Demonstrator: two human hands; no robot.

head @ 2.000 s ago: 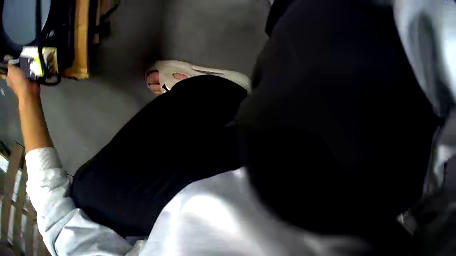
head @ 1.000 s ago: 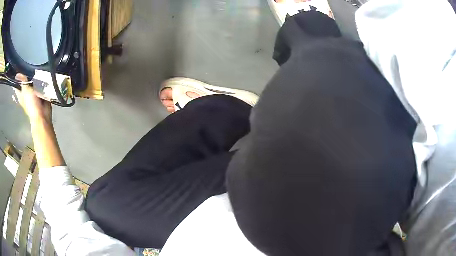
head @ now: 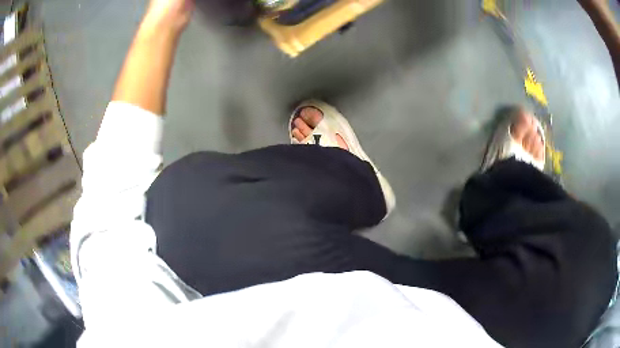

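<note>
My left hand (head: 170, 8) is at the top edge, left of centre, and mostly cut off. Its fingers do not show clearly. A dark blurred thing (head: 228, 9) lies just right of it; whether the hand holds it cannot be told. A brown cardboard edge (head: 292, 42) with dark parts inside it is at the top centre. A bare forearm (head: 604, 27) enters at the upper right edge without a visible hand; whose it is cannot be told.
Brown slats (head: 34, 149) with white patches between them run down the left side. My sandalled feet stand on the grey floor (head: 408, 88). A worn yellow line (head: 536, 87) crosses the floor at the right.
The view has swung, so the cardboard and my left hand now lie further right and higher. The housing's round disc has left view. Both feet and the yellow line now show.
</note>
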